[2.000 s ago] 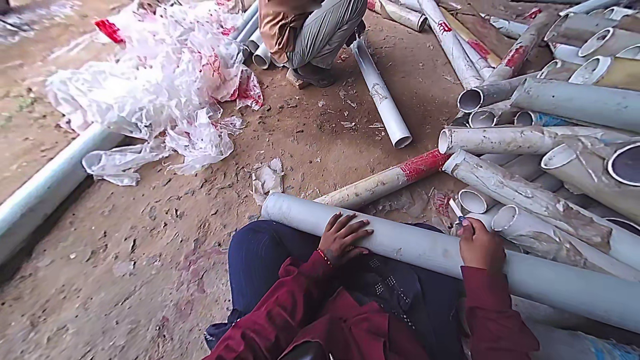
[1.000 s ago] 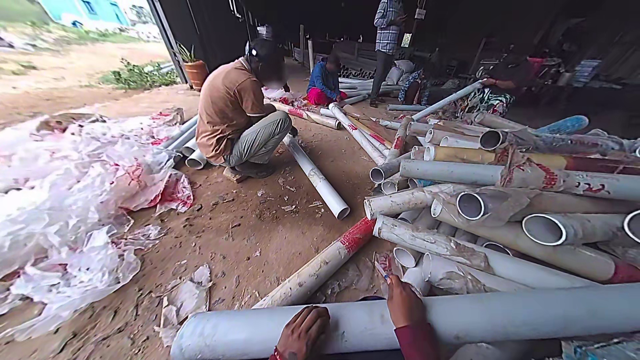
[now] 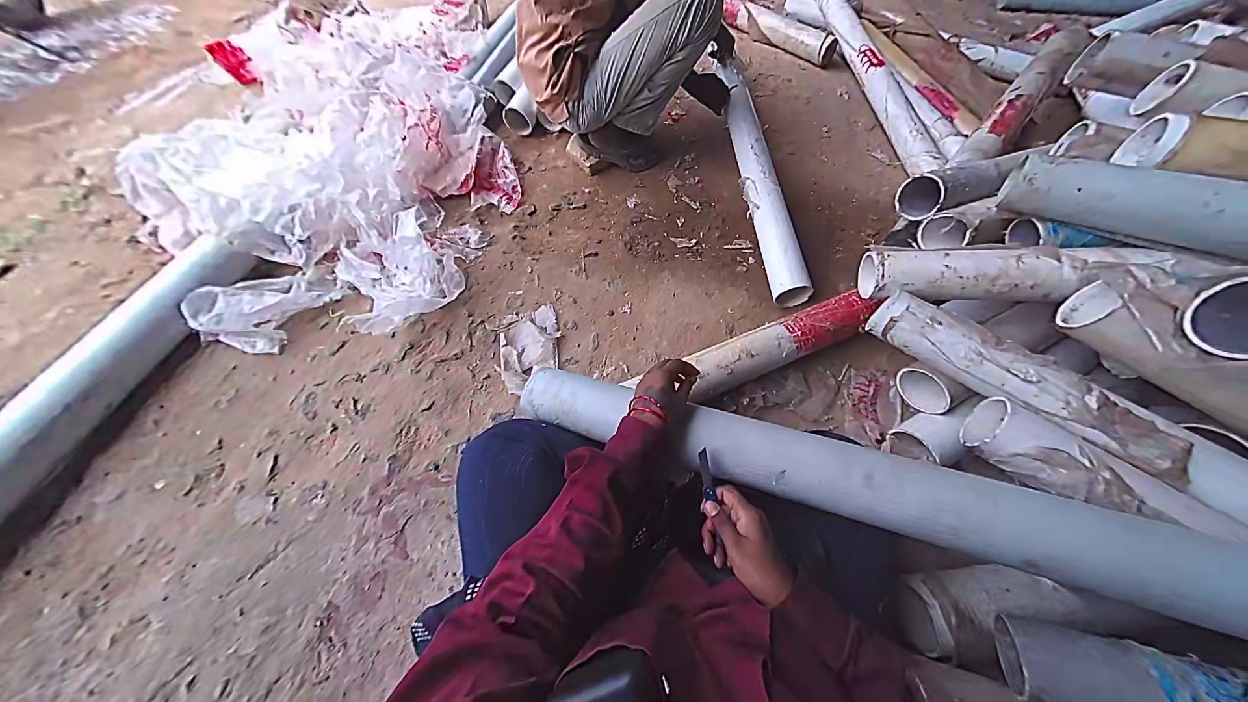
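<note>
A long grey plastic pipe (image 3: 877, 492) lies across my lap, its left end near my left knee and its right end out of the frame. My left hand (image 3: 669, 382) rests on the far side of this pipe near its left end; its fingers are curled and partly hidden, so their grip is unclear. In my right hand (image 3: 741, 541) is a small knife (image 3: 708, 476) with a dark blue handle, its blade pointing up beside the near side of the pipe. Just beyond my left hand, a dirty white pipe with a red wrapped end (image 3: 829, 322) lies on the ground.
Many pipes (image 3: 1024, 273), some in torn wrapping, are piled at the right. Crumpled clear plastic film (image 3: 322, 146) lies at the upper left, beside a thick pale pipe (image 3: 107, 341). A crouching person (image 3: 634, 78) holds a white pipe (image 3: 765, 195) ahead.
My right hand with the knife has moved from the far side of the pipe to its near side. The view tilted up, then down again.
</note>
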